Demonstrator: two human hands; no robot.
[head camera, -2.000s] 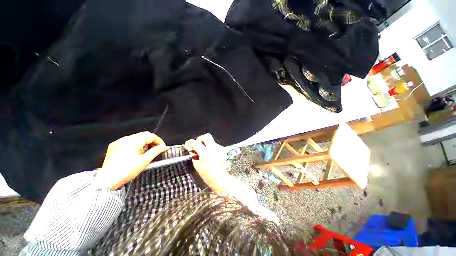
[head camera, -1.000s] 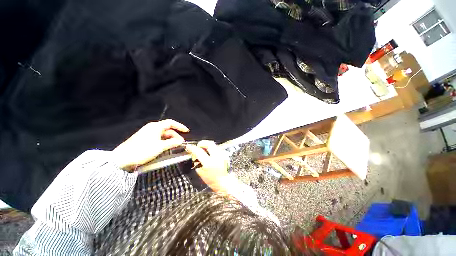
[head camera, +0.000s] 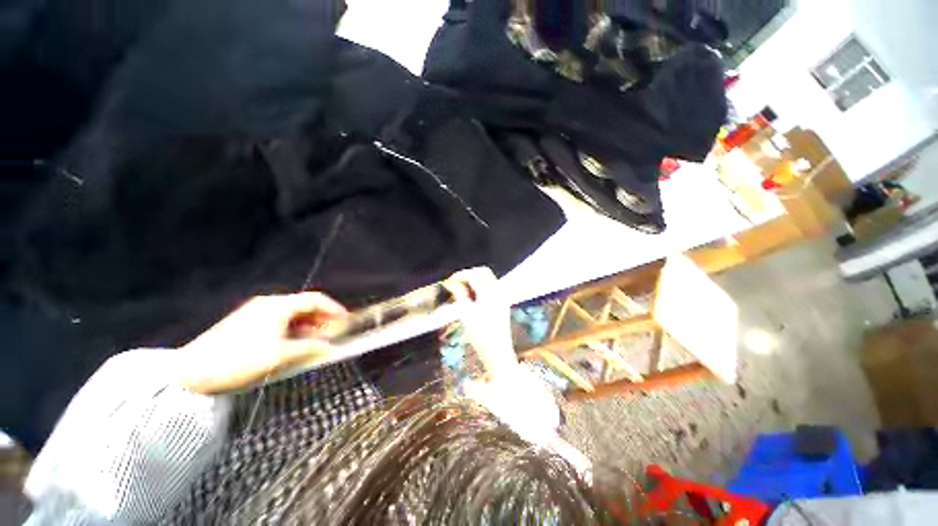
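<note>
A large black garment covers the left and middle of the view and hangs to the table's near edge. Thin white thread lines show on it. My left hand pinches its near edge at lower left, fingers curled. My right hand holds the other end of the same edge, near the table's edge; it is bright and blurred. Between the hands a strip of plaid hem is stretched, with a pale band below it. A thin dark line runs up from near my left hand. No tool can be made out.
A pile of black pieces with plaid edges lies on the white table at upper right. A wooden stool stands beyond the table's near edge. A blue box and a red stool are at lower right. Cartons stand farther right.
My hands were close together at the hem; now they are farther apart, the left hand moved left and the right hand moved right. More plaid strip shows between them.
</note>
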